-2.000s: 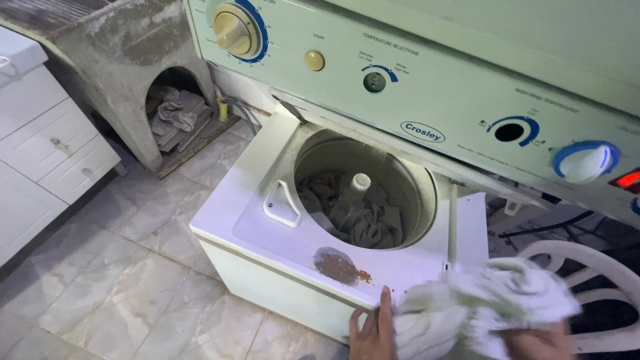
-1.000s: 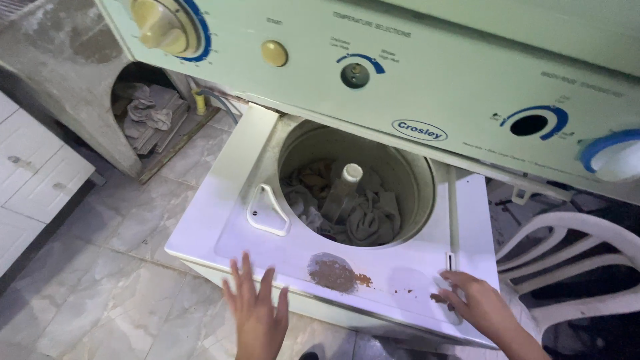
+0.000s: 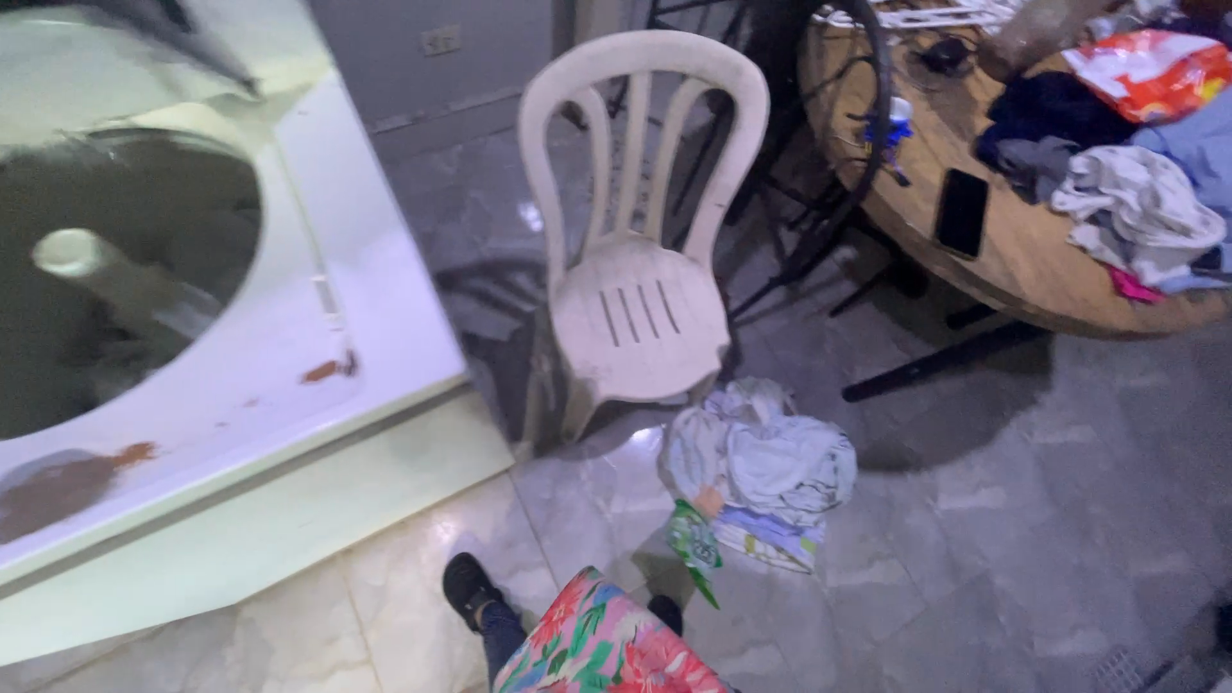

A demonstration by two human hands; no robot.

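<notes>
Neither of my hands is in view. At the left stands the white top-loading washing machine [image 3: 385, 337] with its tub uncovered; a pale agitator post [image 3: 72, 252] rises inside, and the tub's contents are too blurred to tell. Brown rust patches mark its front rim. On the tiled floor, in front of a white plastic chair [image 3: 640, 313], lies a pile of pale clothes [image 3: 784, 462] with a green printed packet [image 3: 695, 534] against its lower left side.
A round wooden table [image 3: 1020, 260] at the upper right bears heaped clothes [image 3: 1141, 207], a dark phone [image 3: 961, 213] and an orange and white plastic bag [image 3: 1150, 72]. Black metal table legs [image 3: 948, 361] reach over the floor. My dark shoe [image 3: 469, 587] is near the washer's front.
The view has swung far to the right, from the washer's control panel to the chair, floor and table. Both hands, seen over the washer before, have left the view.
</notes>
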